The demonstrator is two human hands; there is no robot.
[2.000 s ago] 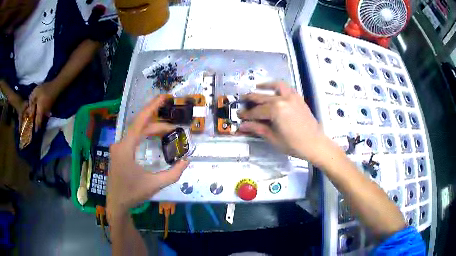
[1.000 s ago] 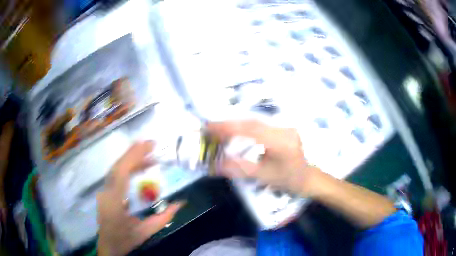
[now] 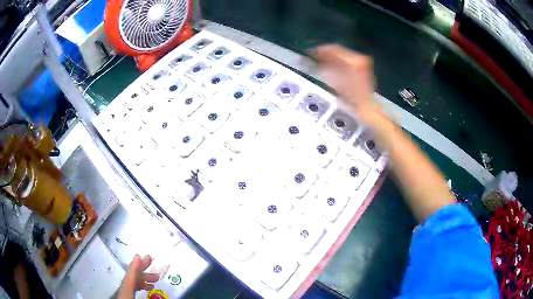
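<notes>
The white blister tray (image 3: pixel 219 201) fills the middle, with rows of pale square covers with dark round centres. A small black part (image 3: pixel 193 185) lies on it, left of centre. My right hand (image 3: pixel 346 73) is blurred above the tray's far right edge; whether it holds anything cannot be told. A small silver-and-dark piece (image 3: pixel 409 97) lies on the dark green surface beyond that hand. My left hand (image 3: pixel 137 275) is low at the press front, partly cut off by the bottom edge, fingers apart, with nothing visible in it.
The gold-orange press head (image 3: pixel 47 190) stands at the left beside the orange fixtures (image 3: pixel 82 221). The emergency stop (image 3: pixel 156 294) and green button (image 3: pixel 175 280) are near my left hand. An orange-red fan (image 3: pixel 153 20) stands at back left. A red mesh-like bundle (image 3: pixel 511 251) is at right.
The view has swung right from the press to the tray. My right hand has moved away from my left, out over the tray's far edge. The watch body seen between my hands no longer shows there.
</notes>
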